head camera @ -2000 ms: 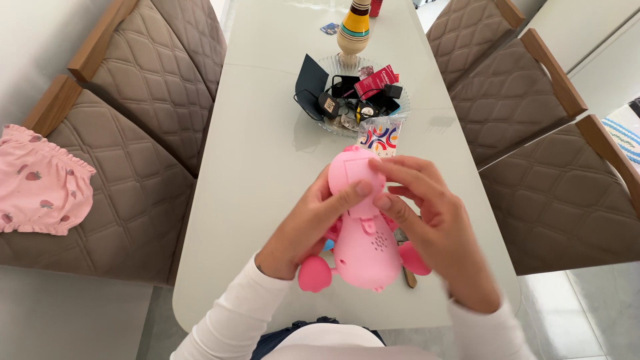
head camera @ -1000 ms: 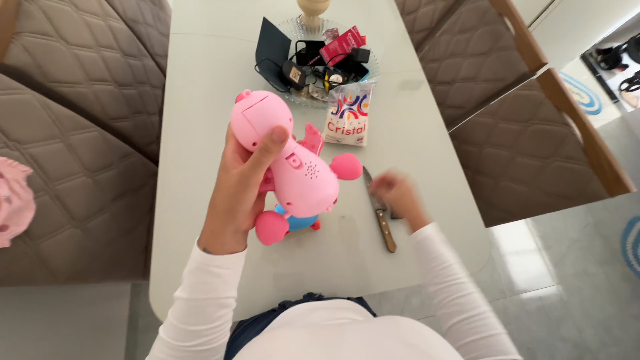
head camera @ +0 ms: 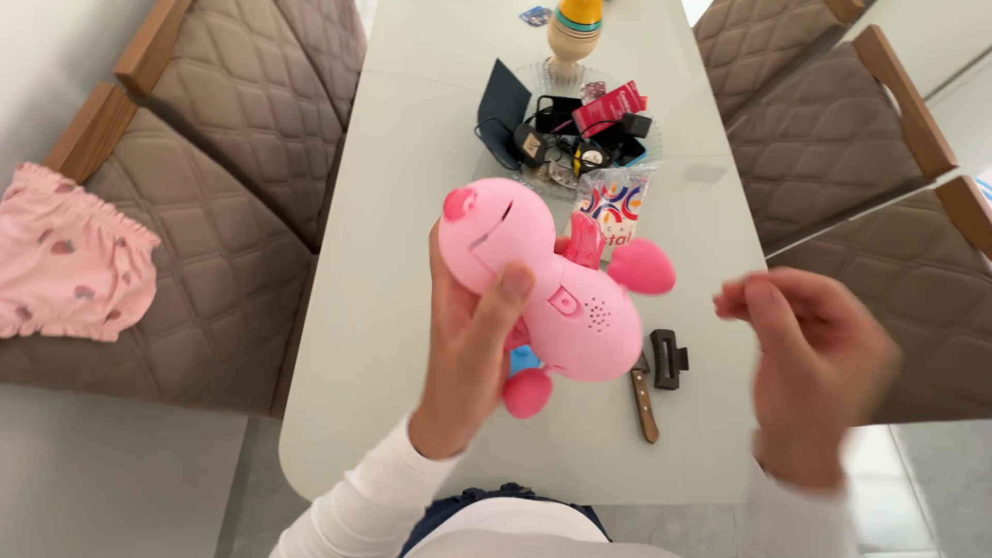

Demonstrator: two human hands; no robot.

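Observation:
A pink plastic toy figure (head camera: 593, 325) is held over the table by my left hand (head camera: 473, 333), its thumb across the back of the toy's round head. Speaker holes and a small recessed piece show on its body. My right hand (head camera: 814, 356), blurred, is raised to the right of the toy, thumb against curled fingertips; whether something small is pinched there cannot be told. Below the toy, a wooden-handled knife (head camera: 644, 407) lies on the table, its blade mostly hidden. Beside it is a dark claw hair clip (head camera: 666, 359). A blue thing (head camera: 525, 358) shows partly behind the toy.
A clear glass dish (head camera: 655, 147) holds chargers, cables and a red packet (head camera: 608, 108). A printed plastic bag (head camera: 612, 201) lies before it, and a striped vase (head camera: 573, 31) stands behind. Padded chairs (head camera: 225, 178) line both sides of the table (head camera: 372, 310); pink cloth shorts (head camera: 77, 256) hang at left.
Two seconds ago both hands were at the toy; my right hand has since left it. One second ago that hand was low by the knife; now it is raised at the right.

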